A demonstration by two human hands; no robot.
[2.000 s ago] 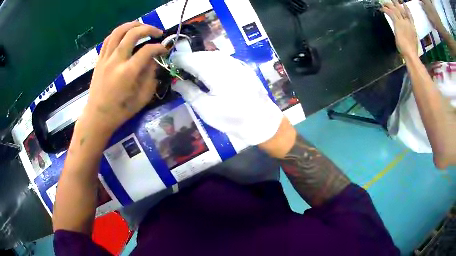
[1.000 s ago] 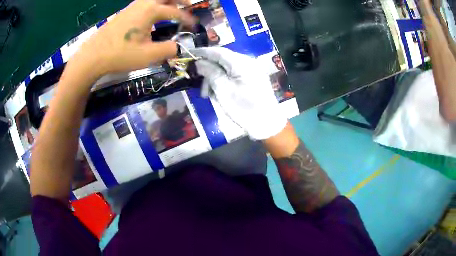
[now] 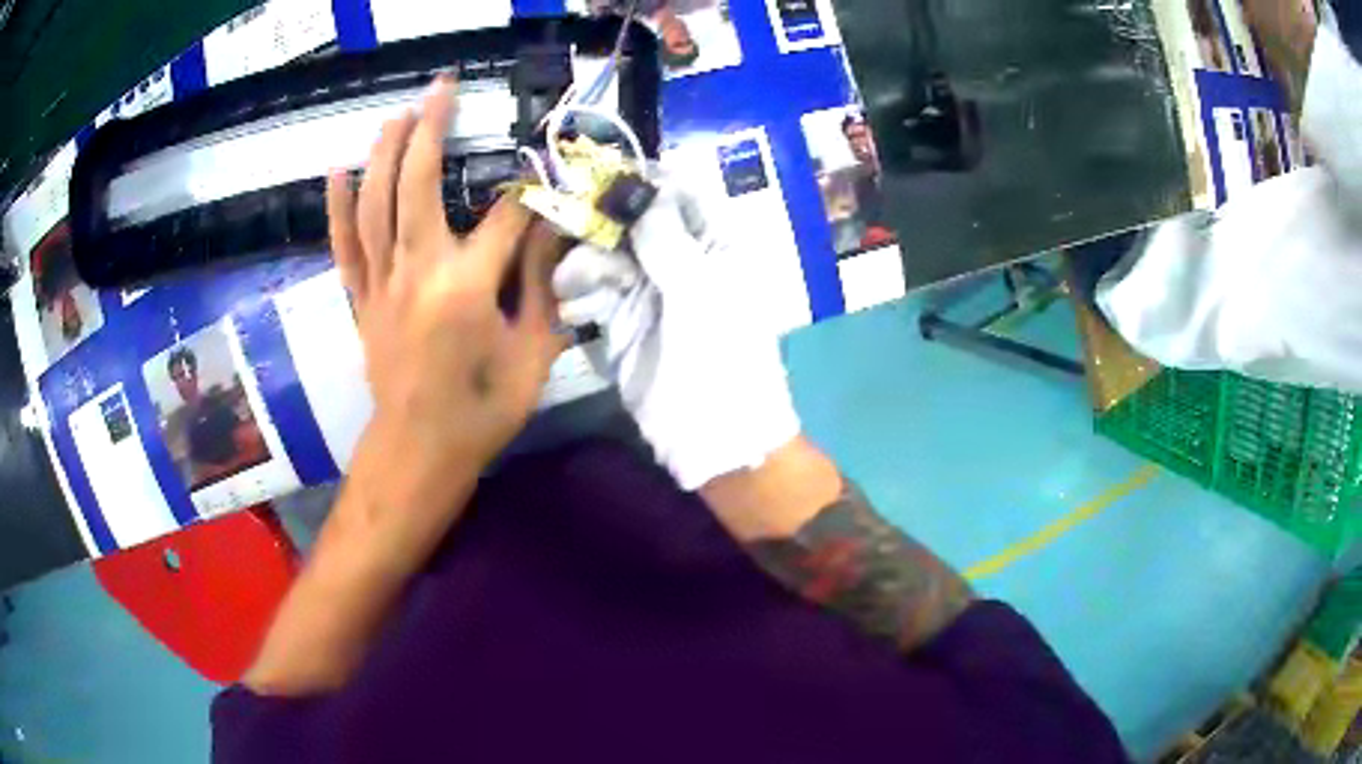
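The long black housing [image 3: 306, 209] lies on the printed sheet [image 3: 306, 351], with a silver-white metal strip [image 3: 224, 176] lengthwise inside. My gloved right hand [image 3: 657, 321] is at the housing's right end and grips a small yellowish and dark wiring-end part [image 3: 610, 199] with white internal wires [image 3: 575, 127] looping above it. My bare left hand [image 3: 441, 284] is over the housing's near edge, its long fingers spread and pointing up. Its thumb side is close to the right glove; whether its thumb and forefinger pinch something there is hidden.
A black plug with cord [image 3: 938, 127] lies on the dark table [image 3: 1076, 164] at the right. A person's white sleeve [image 3: 1240, 284] is at the right edge, above green crates [image 3: 1255, 448]. A red object [image 3: 209, 590] is at the lower left.
My left hand has come down off the housing's right end, showing more of the metal strip. My gloved hand has moved down and left, now with the yellowish part showing at its fingertips.
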